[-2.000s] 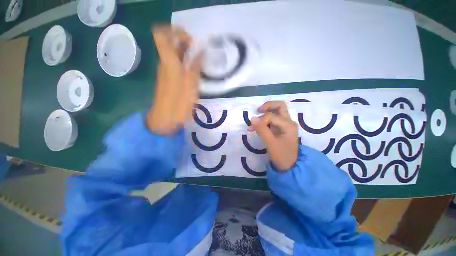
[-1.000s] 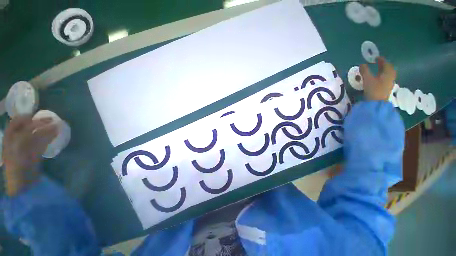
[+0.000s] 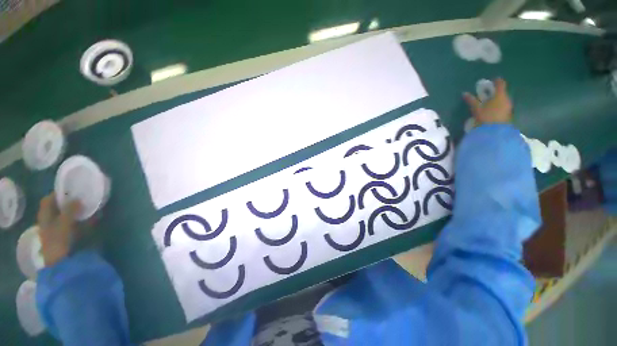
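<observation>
My left hand (image 3: 57, 228) is at the far left, with fingers at the near rim of a white round housing (image 3: 84, 184) and one fingertip over its inside. My right hand (image 3: 492, 107) is at the upper right, thumb and finger apart on either side of a small white ring disc (image 3: 485, 88); whether they touch it is unclear. The sheet of black die-cut arcs (image 3: 292, 226) lies slanted between my hands. A blank white sheet (image 3: 277, 115) lies beyond it.
Other white housings (image 3: 43, 144) stand around my left hand. A housing with a black ring shape (image 3: 106, 62) is beyond the pale rail (image 3: 270, 71). Loose white discs (image 3: 477, 48) lie at the upper right, with more discs (image 3: 555, 155) beside my right sleeve. A brown box (image 3: 545, 230) is below the table edge.
The view has turned from straight to slanted. The housing in my left hand earlier is gone from it; that hand is now at another housing. My right hand has left the arc sheet and reached forward to the discs.
</observation>
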